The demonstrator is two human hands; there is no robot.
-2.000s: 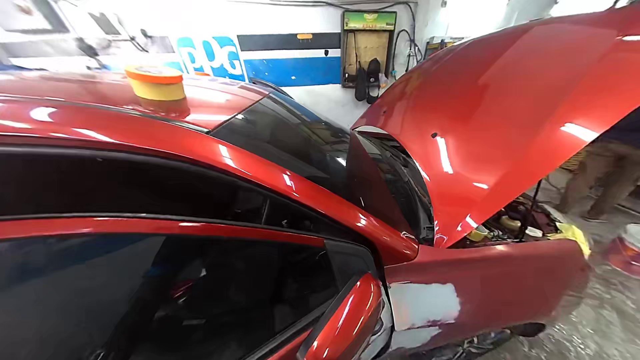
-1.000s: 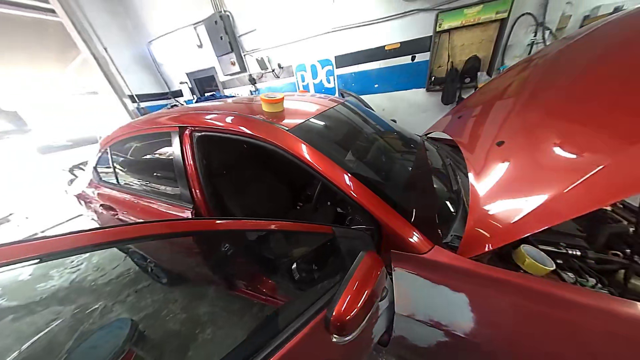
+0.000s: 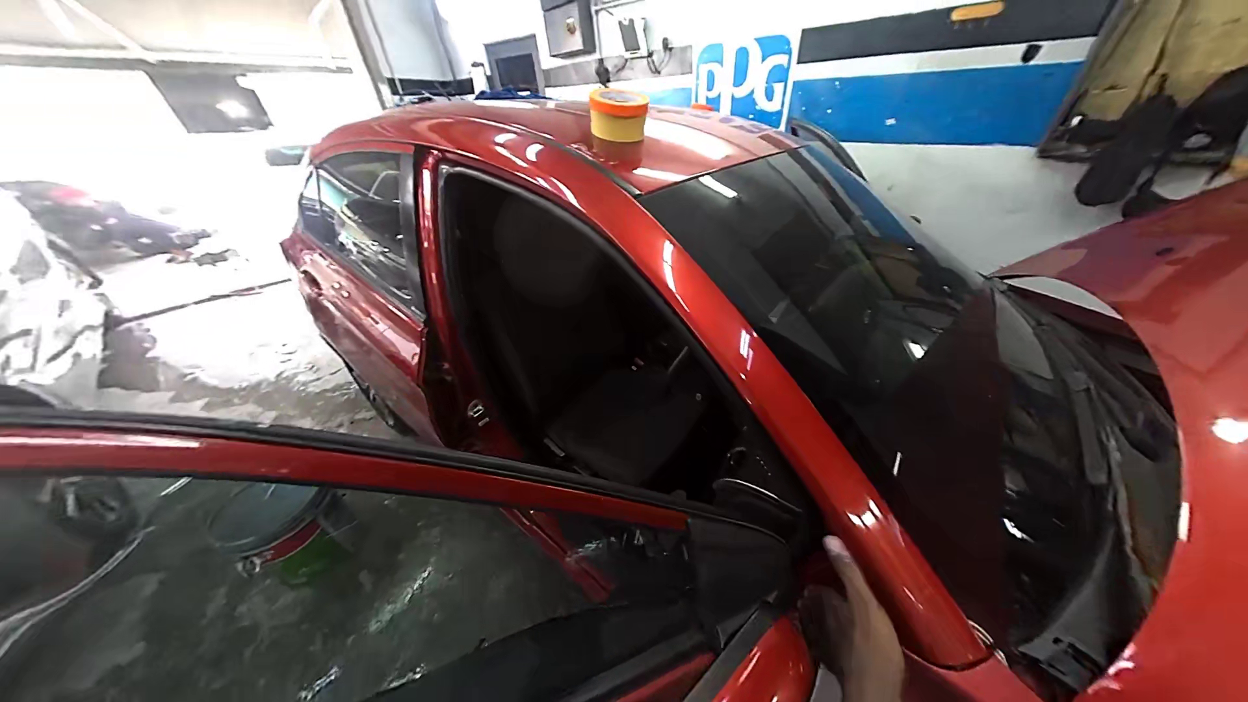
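Note:
My right hand (image 3: 863, 629) is at the lower middle right, beside the base of the red windshield pillar (image 3: 799, 419) and behind the side mirror (image 3: 770, 663). One finger points up along the gap by the pillar; the other fingers are mostly hidden, so its grip is unclear. The front door (image 3: 341, 463) of the red car stands open, its window frame crossing the lower left of the view. Through the doorway a dark seat (image 3: 624, 419) shows. Stacked rolls of orange and yellow tape (image 3: 619, 117) sit on the roof (image 3: 526, 132). My left hand is out of view.
The raised red hood (image 3: 1199, 341) is at the right. A drum-like container (image 3: 273, 526) on the wet floor shows through the door glass. Behind the car are a wall with a blue stripe (image 3: 936, 102) and hanging dark items (image 3: 1131, 146).
The front door has swung outward from its nearly closed position, exposing the doorway. My right hand has come into view by the pillar. The view has turned left.

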